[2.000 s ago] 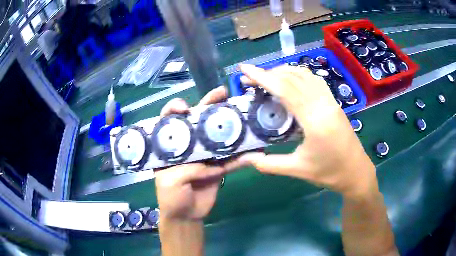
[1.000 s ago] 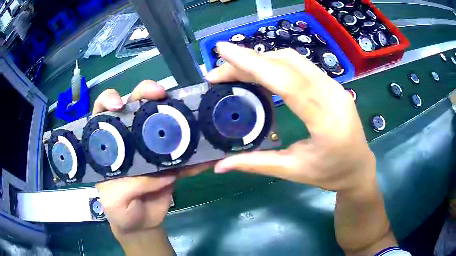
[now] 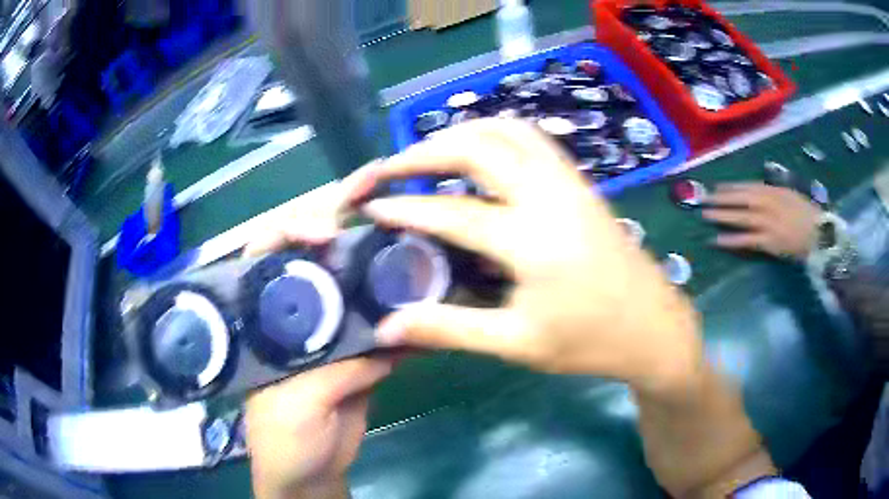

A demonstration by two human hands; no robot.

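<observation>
A loaded plate point(image 3: 255, 363) is held up in front of me, tilted, its left end lower. Three black-rimmed discs point(image 3: 292, 310) with bluish centres and pale crescents show on it; its right end is hidden behind my right hand. My left hand point(image 3: 317, 414) grips the plate from below and behind, with fingertips over the top edge. My right hand point(image 3: 556, 263) closes around the right end, thumb at the lower edge of the third disc and fingers over the top. The picture is blurred.
Behind are a blue bin point(image 3: 673, 156) and a red bin point(image 3: 726, 125) full of discs. Another person's hand point(image 3: 765, 216) reaches in at right, near loose discs point(image 3: 676, 268). A metal upright point(image 3: 317, 88) stands ahead. At left are a small blue holder point(image 3: 148, 244) and a white strip point(image 3: 127, 439).
The plate has tilted more and sits slightly farther away; my right hand now covers its right end. Another person's hand has come in at right over the bench.
</observation>
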